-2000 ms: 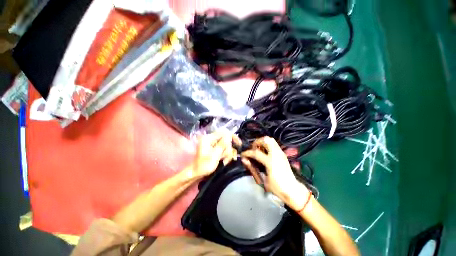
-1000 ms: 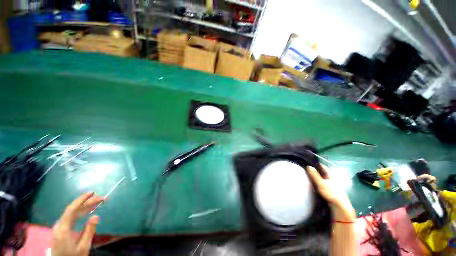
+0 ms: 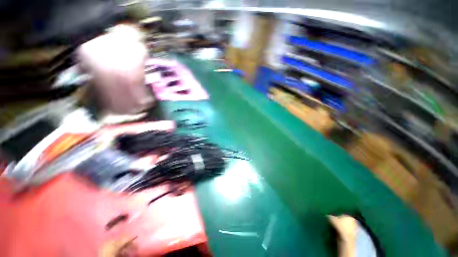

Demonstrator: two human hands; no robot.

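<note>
The picture is strongly blurred. My right hand [image 3: 345, 233] is at the lower right, cut off by the bottom edge, and grips a black housing with a pale disc [image 3: 366, 243], only partly in view over the green bench. My left hand [image 3: 116, 248] is a small blurred patch at the bottom edge over the red mat [image 3: 65, 216]; its fingers cannot be made out. A small black part [image 3: 116, 221] lies on the mat just above it. A black cable bundle with a white band [image 3: 198, 161] lies where mat and bench meet.
A clear bag with dark contents [image 3: 103, 168] and printed bags [image 3: 58, 145] lie left. Thin white sticks [image 3: 238, 233] lie on the green bench [image 3: 261, 165]. A person in pale clothing [image 3: 116, 73] is ahead on the left. Cartons [image 3: 386, 160] and blue shelving [image 3: 321, 60] stand right.
The view has swung left from one second ago. The housing in my right hand now shows at the lower right, further cut off. My left hand is now mostly below the picture.
</note>
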